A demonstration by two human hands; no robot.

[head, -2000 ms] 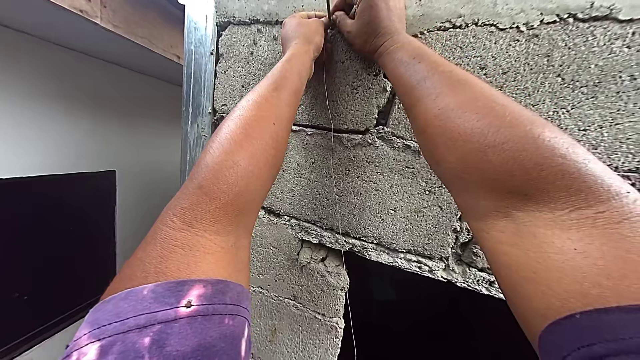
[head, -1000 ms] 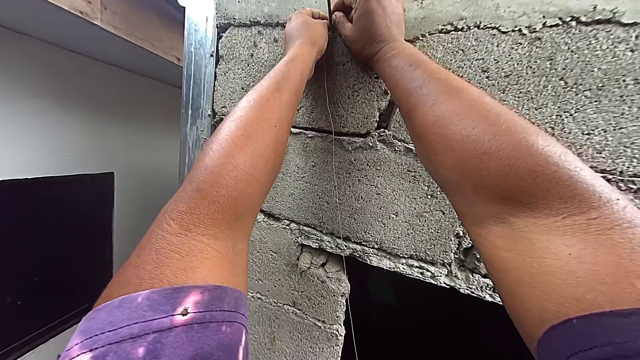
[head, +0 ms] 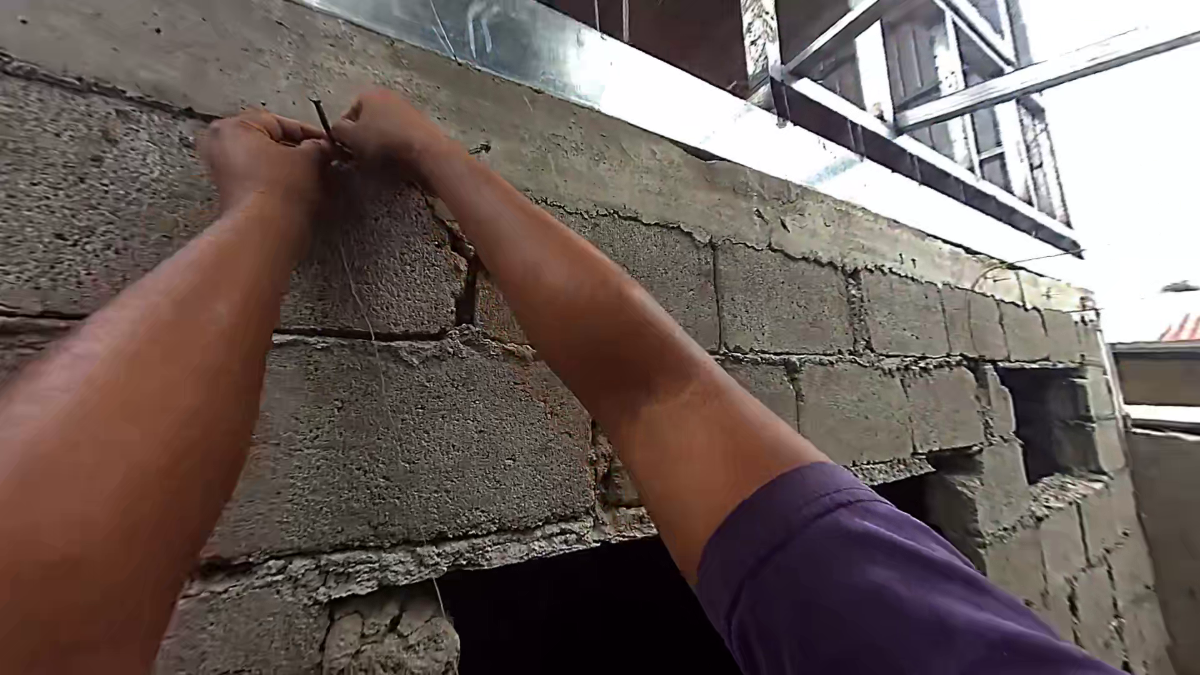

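Observation:
High on the block wall, my left hand [head: 267,159] and my right hand [head: 384,131] meet at a thin dark nail [head: 322,120] that stands up between them. The fingers of both are pinched close about its lower part, where a thin pale string [head: 361,305] hangs down the face of the concrete blocks [head: 422,431]. What each fingertip grips there is partly hidden. The string passes a mortar joint and reaches the edge of a dark opening [head: 581,609] below.
A second nail [head: 480,148] sticks out right of my right wrist. Above runs a shiny metal sheet [head: 600,70]; metal framing [head: 937,103] juts out at upper right. The wall has further openings [head: 1041,417] to the right.
The view has swung to the right, showing more of the wall and the metal framing. My hands are still together at the top of the string.

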